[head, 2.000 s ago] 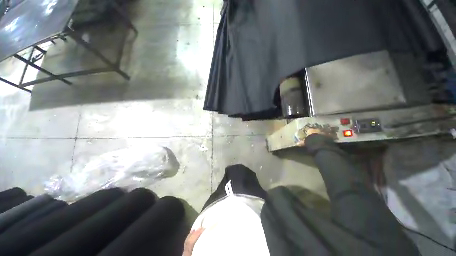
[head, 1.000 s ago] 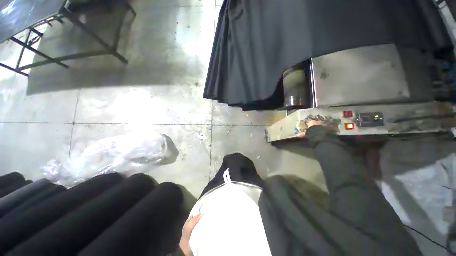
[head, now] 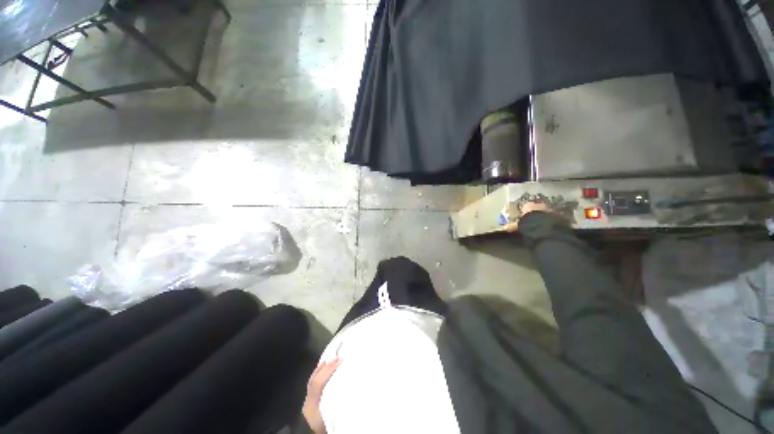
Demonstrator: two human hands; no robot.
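Note:
My right hand (head: 528, 215) rests on the worn beige control panel (head: 704, 202), left of a lit red-orange switch (head: 592, 213) and a plain red one (head: 590, 193). It is small and partly hidden by the dark sleeve; its fingers are not clear. My left hand (head: 319, 392) lies against the white garment (head: 386, 373) at my waist, cut off low in the picture, fingers partly hidden. Black cloth (head: 543, 51) lies over the machine and hangs in folds at its left edge. A dark roller end (head: 502, 148) shows beside the grey-beige cover plate (head: 611, 127).
Thick black fabric rolls (head: 246, 364) lie side by side at lower left. Crumpled clear plastic film (head: 195, 258) is on the concrete floor behind them. A metal-topped table (head: 51, 25) stands at upper left. A thin cable (head: 726, 405) runs on the floor at lower right.
The view has tilted slightly, so the machine and floor sit higher in the picture. My right hand stays on the panel and my left hand at the white garment.

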